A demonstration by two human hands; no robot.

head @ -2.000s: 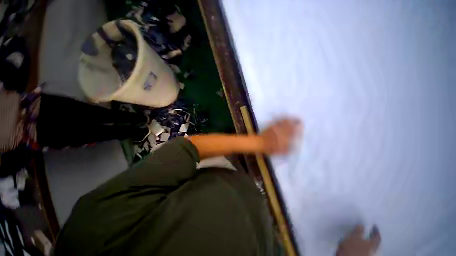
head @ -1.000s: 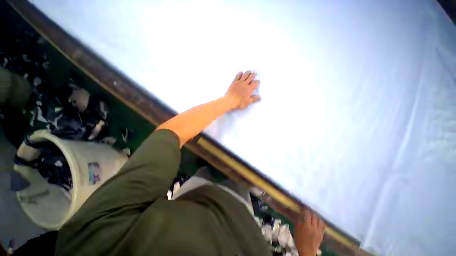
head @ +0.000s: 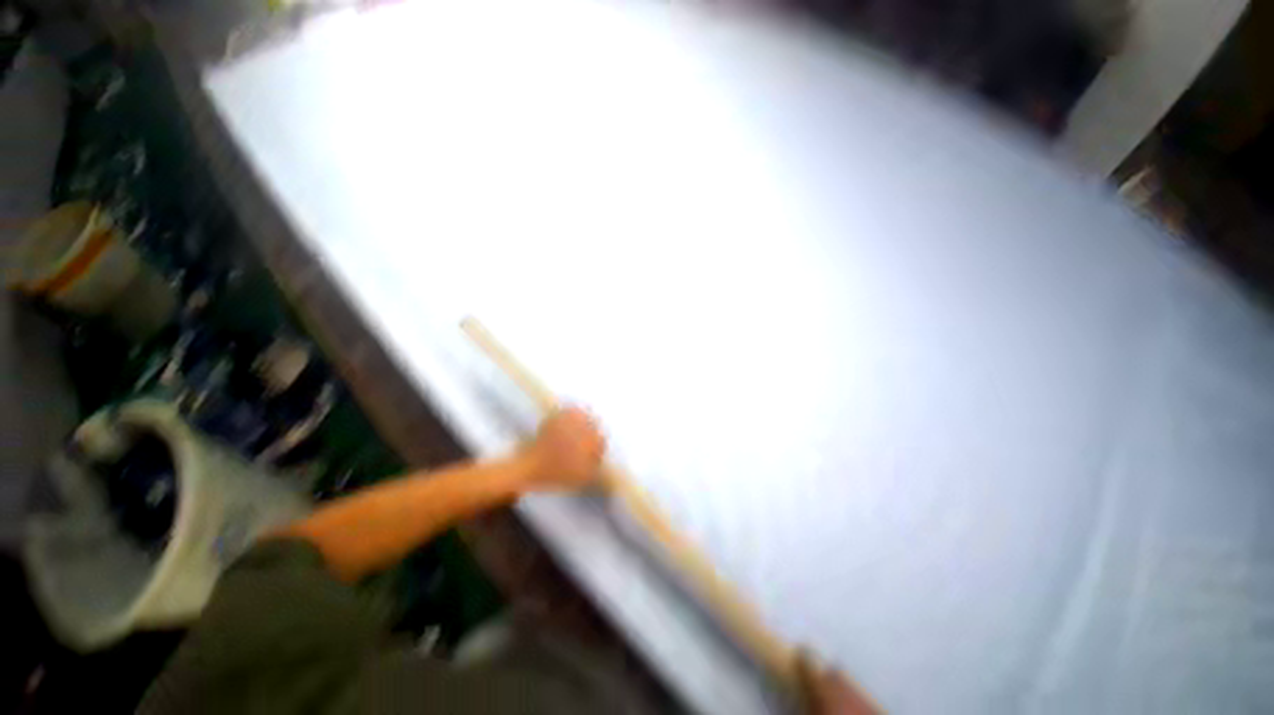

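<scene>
A wide white fabric ply [head: 894, 349] covers the long table. A long pale-yellow wooden stick [head: 674, 548] lies over the cloth near its near edge, slanting from upper left to lower right. My left hand [head: 570, 447] is closed around the stick near its middle. My right hand [head: 836, 690] is at the bottom edge, cut off and blurred, with its fingers around the lower part of the stick. The whole frame is blurred.
A white bucket with dark scraps [head: 210, 517] stands on the floor at the lower left. Another pale container with an orange band [head: 119, 286] stands beyond it. Scraps lie on the green floor beside the brown table edge [head: 335, 328].
The stick has moved from the table edge onto the cloth. My left hand, before flat on the fabric, has taken hold of it. My right hand has moved from the edge to the stick.
</scene>
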